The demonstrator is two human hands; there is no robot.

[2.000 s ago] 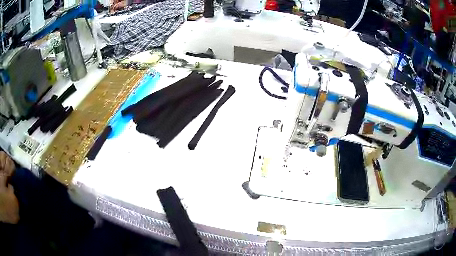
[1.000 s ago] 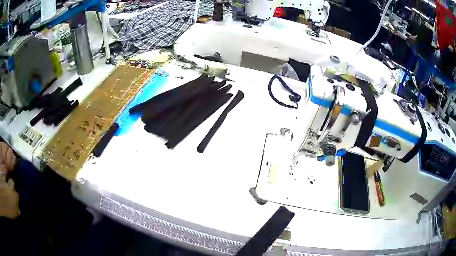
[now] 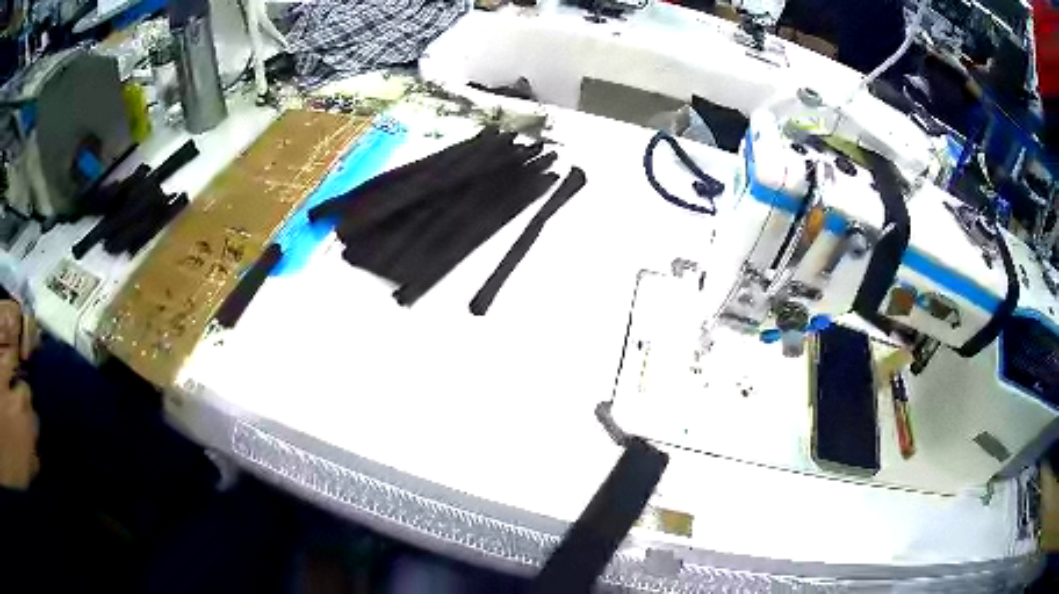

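A fanned pile of black fabric strips [image 3: 436, 215] lies on the white table. A single strip [image 3: 528, 241] lies just right of the pile, apart from it. A short dark strip [image 3: 249, 287] lies to its left, by the cardboard. Another black strip [image 3: 610, 505] reaches in over the front edge from the bottom of the picture, its far end by the machine plate corner; its near end is cut off. Neither of my hands is in view, so what holds that strip is hidden.
The sewing machine [image 3: 813, 232] stands at right, with a phone [image 3: 845, 398] and thin orange tool [image 3: 903, 415] on its bed. Cardboard [image 3: 221, 244] and a blue sheet [image 3: 304, 241] lie left. Another person's bare hand [image 3: 14, 406] shows at the left edge.
The strip at the front edge has moved from left of the middle to the right, near the machine plate. The view has shifted slightly. The pile looks unchanged.
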